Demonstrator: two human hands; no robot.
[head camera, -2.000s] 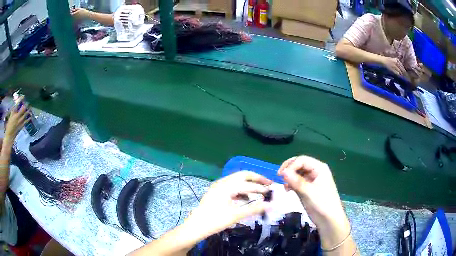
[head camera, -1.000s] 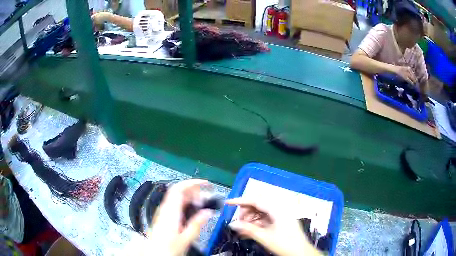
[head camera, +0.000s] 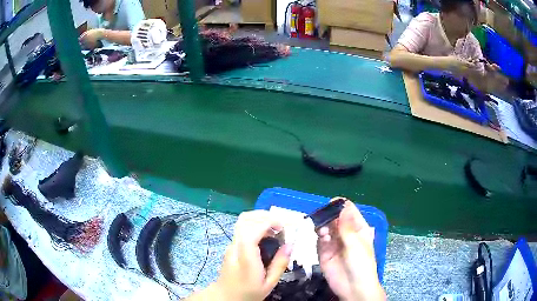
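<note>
My left hand (head camera: 256, 258) is over the left side of the blue tray (head camera: 380, 235), its fingers closed around a small dark piece (head camera: 269, 249). My right hand (head camera: 347, 253) holds a black glossy plastic fitting (head camera: 327, 213) between thumb and fingers, tilted above the tray. The two pieces are apart. More black fittings (head camera: 300, 287) lie heaped in the tray, partly hidden by my hands. A pale liner (head camera: 300, 229) shows between my hands. Three black headbands lie on the bench at left, the rightmost (head camera: 166, 251) with thin wires trailing from it.
A headband (head camera: 332, 167) lies on the green belt (head camera: 206, 135), another (head camera: 474, 177) further right. A cable bundle (head camera: 53, 217) and black cloth (head camera: 62, 176) lie at far left. A coiled cable (head camera: 483, 273) lies right of the tray. A green post (head camera: 82, 88) stands left. Two coworkers sit opposite.
My hands have moved from the tray's left edge to over its middle. The right hand now holds a glossy black fitting up. The view has shifted slightly.
</note>
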